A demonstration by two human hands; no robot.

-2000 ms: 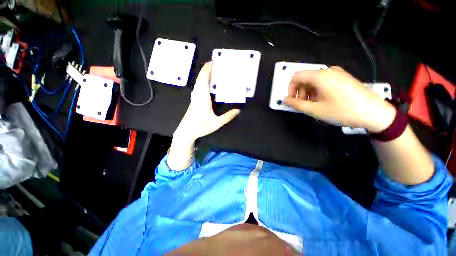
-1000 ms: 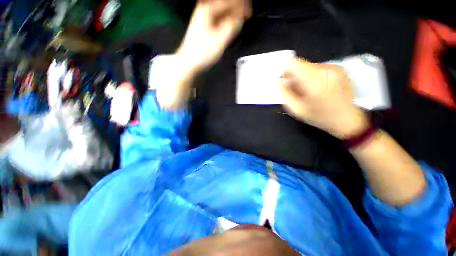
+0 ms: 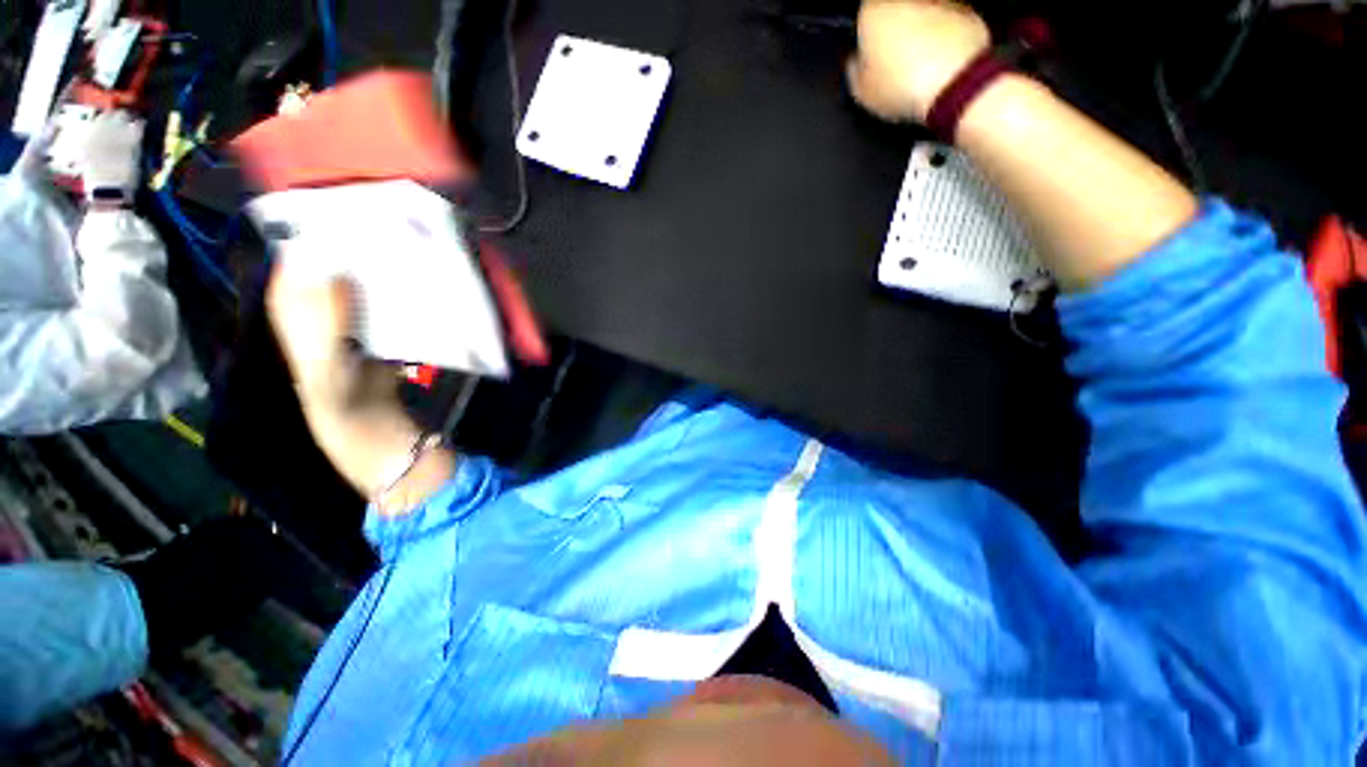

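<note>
My left hand (image 3: 338, 352), blurred, is at the left over the mat's edge, gripping a white box (image 3: 427, 277) from its near side. A red separator (image 3: 360, 132) shows beyond that box, and red also shows along its right side; whether the hand holds the red too is unclear. My right hand (image 3: 918, 60) is curled near the top edge of the picture; its fingertips are hidden. A white box with vent holes (image 3: 952, 232) lies partly under my right forearm. Another white box with dark feet (image 3: 595, 110) lies at the upper middle.
A black mat (image 3: 735, 225) covers the bench. A grey cable (image 3: 520, 143) loops left of the upper middle box. Blue cables (image 3: 195, 225) lie at the left. Another person's sleeve and hand (image 3: 105, 158) are at the far left. A red object (image 3: 1331, 270) is at the right edge.
The view has shifted. My left hand has come down and nearer, now with a white box. My right hand has left the boxes and moved up toward the top edge.
</note>
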